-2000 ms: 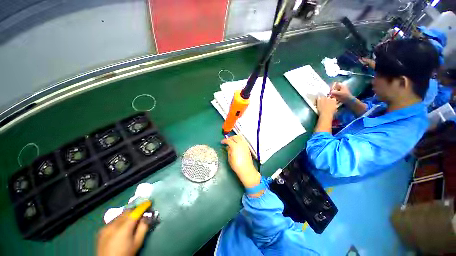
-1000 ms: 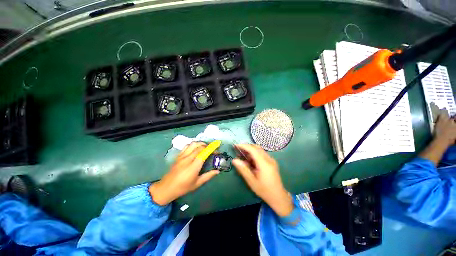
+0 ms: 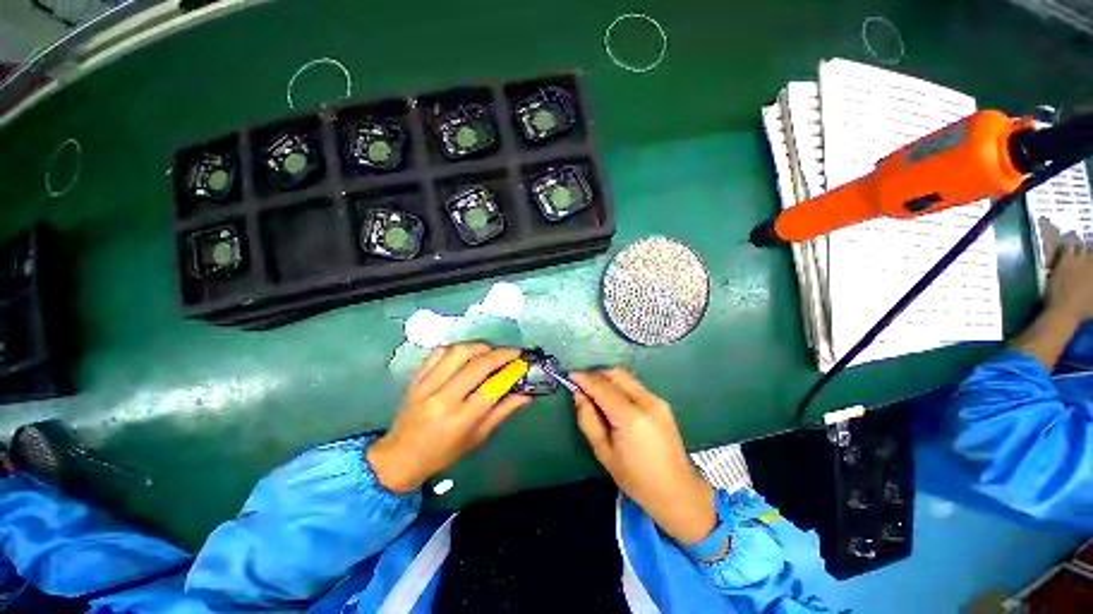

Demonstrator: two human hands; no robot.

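My left hand [image 3: 450, 405] holds a small squarish black device module [image 3: 536, 377] at the near part of the green mat, with a short yellow piece [image 3: 502, 380] at its fingers. My right hand [image 3: 629, 434] holds thin, pen-like tweezers [image 3: 559, 375] with the tip on the module. The fingers hide part of the module. The round dimpled screw disc [image 3: 656, 290] lies right of the module. A black foam tray [image 3: 396, 270] holds similar modules in its pockets; one front-row pocket is empty.
An orange electric screwdriver [image 3: 893, 184] hangs at the right over stacked printed sheets [image 3: 917, 282], its black cord [image 3: 911, 294] crossing them. White patches [image 3: 428, 327] lie below the tray. Another black tray [image 3: 873, 498] is below the bench edge. Neighbours' blue sleeves [image 3: 1028, 438] show at both sides.
The orange screwdriver was at my right hand two seconds ago and now hangs free. My right hand has come to the module, and its tool now touches it. The view has turned towards the tray.
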